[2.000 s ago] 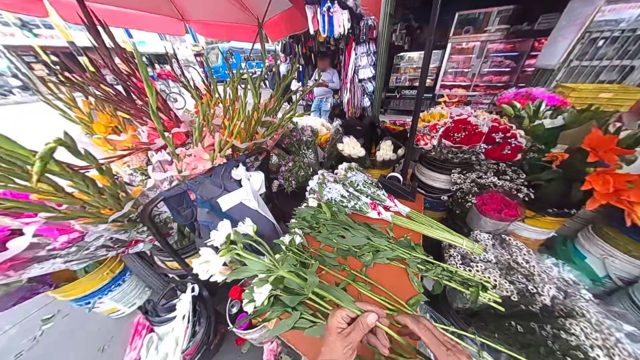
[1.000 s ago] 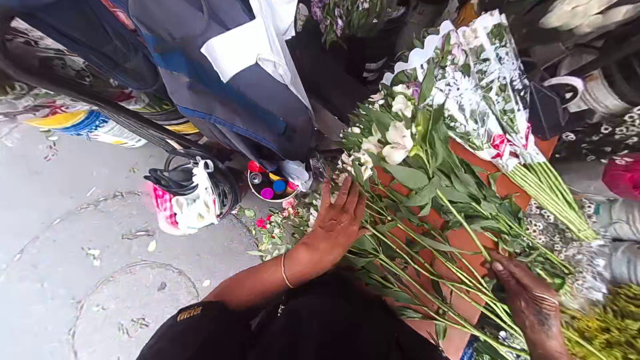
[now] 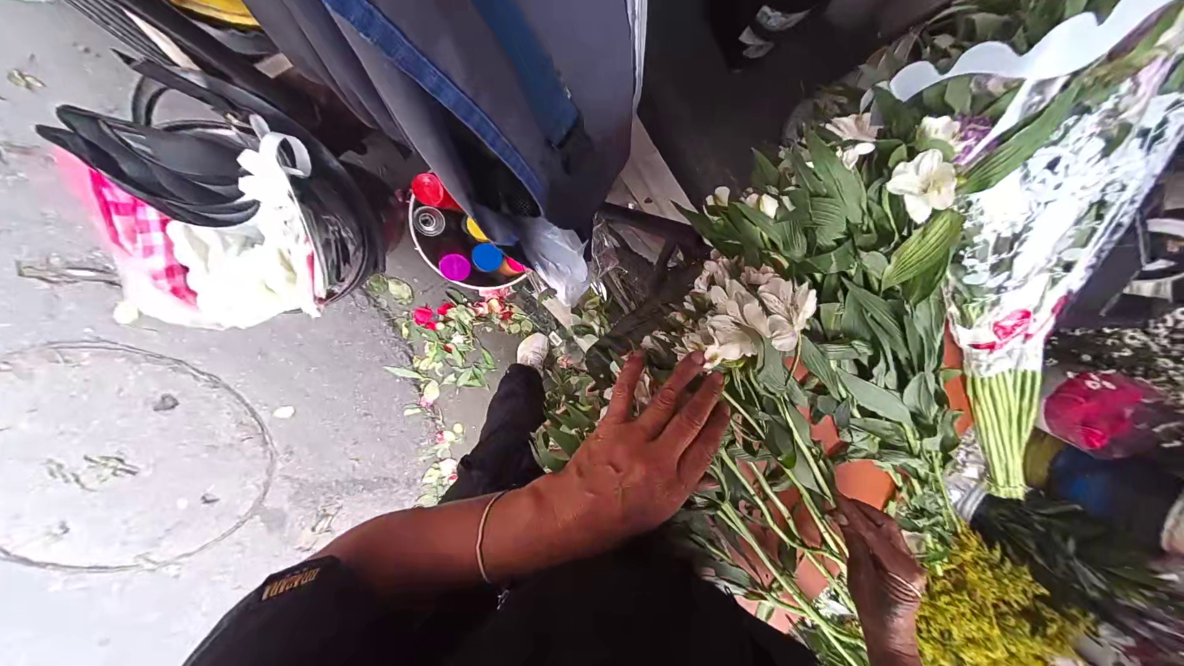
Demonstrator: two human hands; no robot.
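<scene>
White alstroemeria blooms (image 3: 740,319) lie on leafy green stems over an orange-brown surface (image 3: 865,486). My left hand (image 3: 652,449) rests palm down with fingers spread, its fingertips at the lower edge of those blooms. Lower right, my right hand (image 3: 879,569) is at the cut stems (image 3: 772,518), its fingertips touching them; whether they close on a stem is hidden. More white alstroemerias (image 3: 925,185) with broad leaves lie farther up. To their right is a bouquet in clear and white wrapping (image 3: 1045,231), its bare stems pointing down.
A bucket of spray cans (image 3: 472,280) stands beside a hanging dark blue cloth bag (image 3: 444,83). A plastic bag with ribbons and checked cloth (image 3: 213,268) sits on the pavement (image 3: 351,444). Fallen petals and leaves (image 3: 444,356) lie near my foot (image 3: 533,350). Yellow flowers (image 3: 990,601) are at lower right.
The view has swung down from the street stall to the stems and pavement. My hands, close together on the stems two seconds ago, are now apart, the left by the blooms.
</scene>
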